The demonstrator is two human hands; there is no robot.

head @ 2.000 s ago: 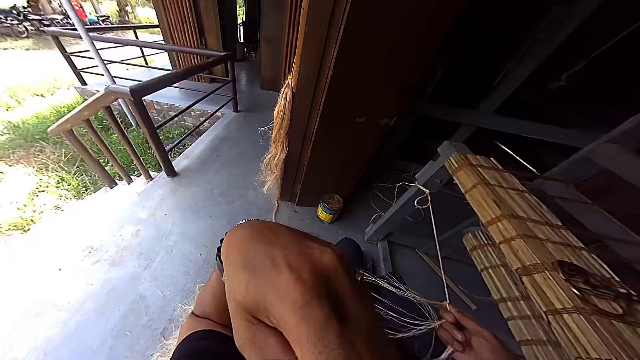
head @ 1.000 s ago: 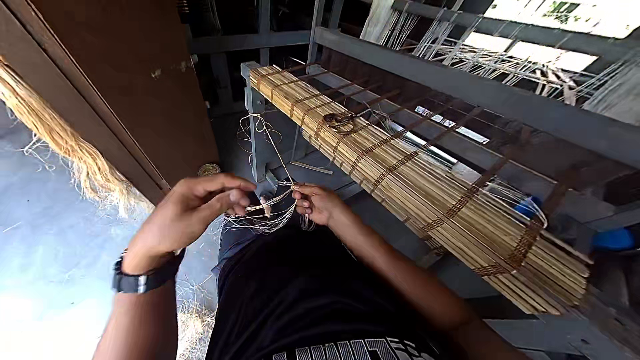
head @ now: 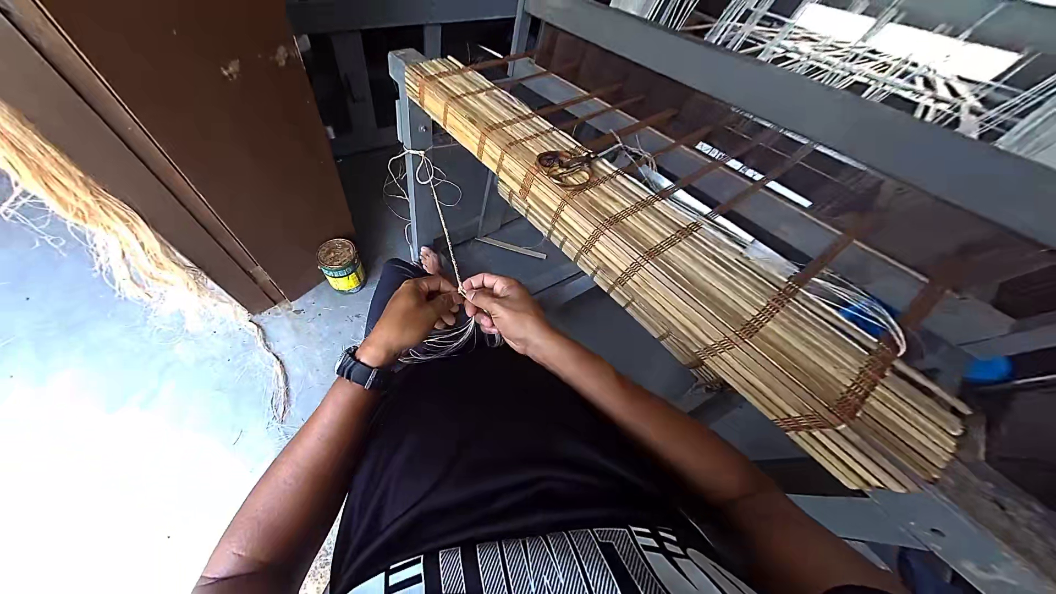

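A braided fibre cord (head: 444, 228) runs down from the top of a grey loom post (head: 423, 194) to my two hands, which meet in front of my chest. My left hand (head: 417, 315), below a black wrist watch (head: 360, 368), pinches the cord's lower end between thumb and fingers. Touching it from the other side, my right hand (head: 501, 309) grips the same end. Loose pale fibre strands (head: 441, 342) spread below my fingers over my lap. Thin loops of cord hang about the post's top.
A woven mat of thin sticks (head: 643, 247) lies rolled on the loom to the right, with scissors (head: 566, 167) on top. A tin can (head: 340, 265) stands on the floor by a brown wooden panel (head: 198, 107). A hank of fibre (head: 91, 210) hangs at the left.
The view has swung right since two seconds ago. My left hand, raised with fingers apart over the strands a second ago, has come in against my right hand at the cord.
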